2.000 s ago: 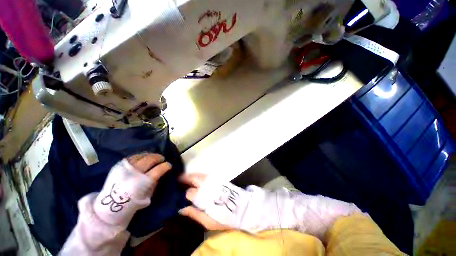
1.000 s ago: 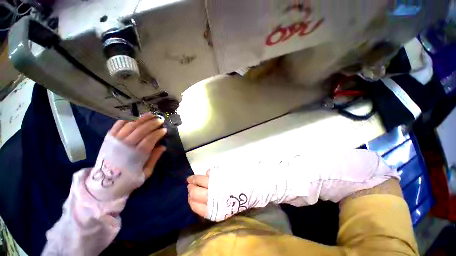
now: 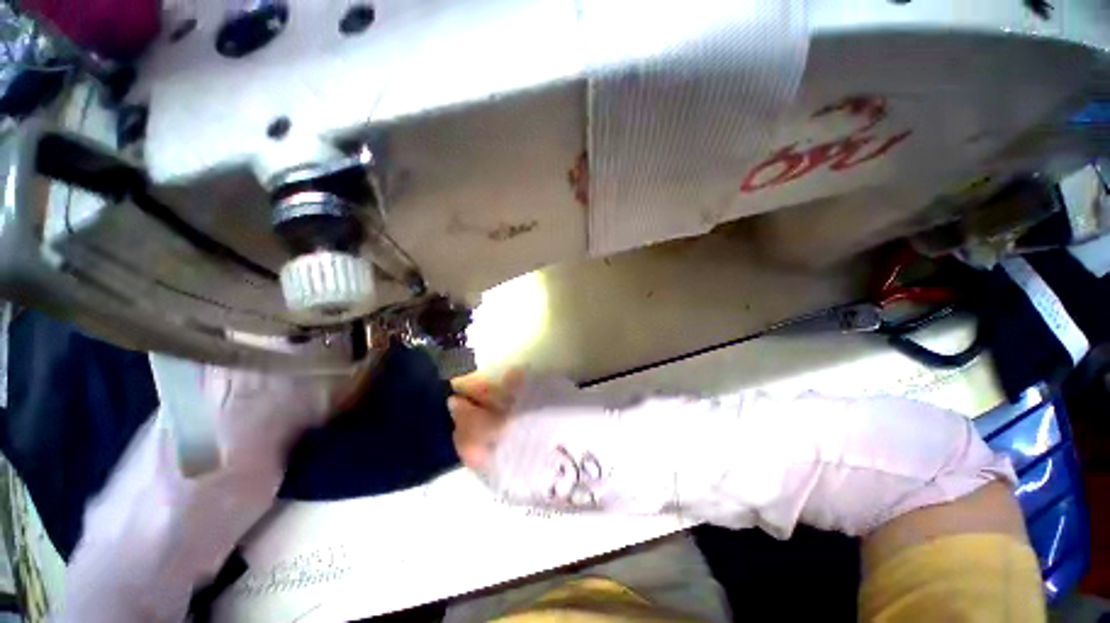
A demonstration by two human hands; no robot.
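Note:
Dark navy cloth [image 3: 371,441] lies on the bed below and left of the needle area. My left hand [image 3: 353,383] is at the cloth just under the machine head's left end, mostly hidden and blurred; its grip does not show. My right hand [image 3: 478,420] rests at the cloth's right edge, fingers bent, just right of and below the needle area; whether it pinches the cloth is unclear. The white sewing machine head [image 3: 487,158] fills the top. The presser foot area [image 3: 444,341] is small and blurred beside the bright light.
Scissors with red and black handles [image 3: 931,329] lie at the bed's right. A white strip [image 3: 186,420] hangs over my left sleeve. A ribbed white band [image 3: 688,134] wraps the machine arm. A blue crate [image 3: 1044,487] stands at the right. A pale dial [image 3: 326,282] juts from the head.
The view has moved closer to the machine. My left hand has gone farther under the head. My right hand has moved up toward the needle. The cloth's lower edge has shifted up, baring the white table.

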